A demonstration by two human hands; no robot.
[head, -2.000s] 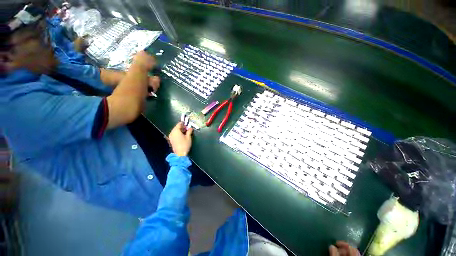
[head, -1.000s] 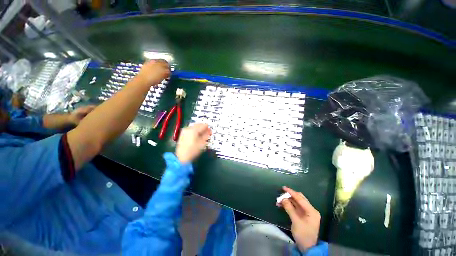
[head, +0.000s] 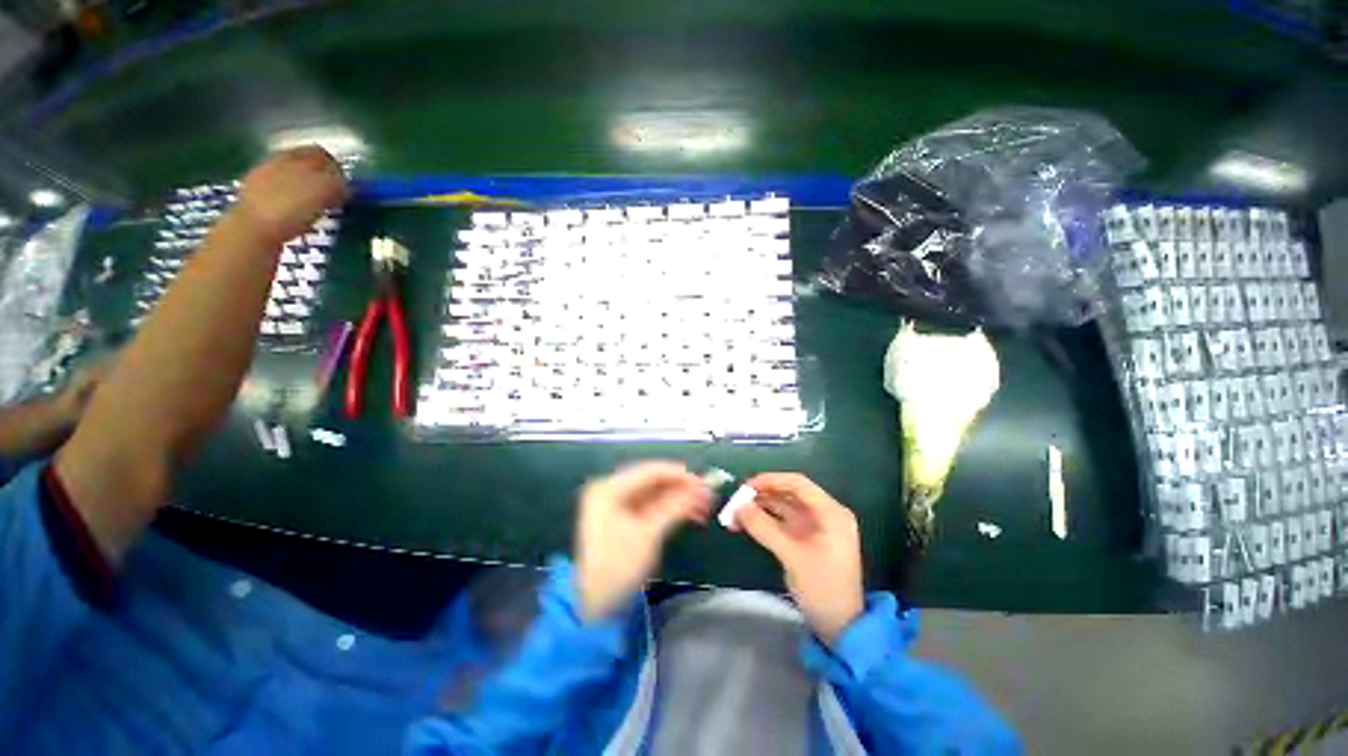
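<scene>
My right hand (head: 804,544) holds a small white housing (head: 736,507) between thumb and fingertips, over the bench's front edge. My left hand (head: 637,527) is just left of it, its fingertips pinched on a small pale part (head: 716,479) close to the housing. The part is too small and blurred to tell more. A blister tray of white parts (head: 621,325) lies behind my hands. A squeeze bag (head: 939,392) with a white bulb and yellowish, dark-tipped narrow end lies to the right.
Red-handled pliers (head: 379,332) and a purple stick (head: 334,356) lie left of the tray. A co-worker's arm (head: 170,369) reaches over the far-left tray (head: 296,290). A crumpled clear bag (head: 1020,222) holds black parts. A flat white strip (head: 1057,492) and the right blister tray (head: 1234,399) lie right.
The view has swung right. My left hand has moved from the main tray's left edge to beside my right hand, which still holds the white housing. The two hands are now close together.
</scene>
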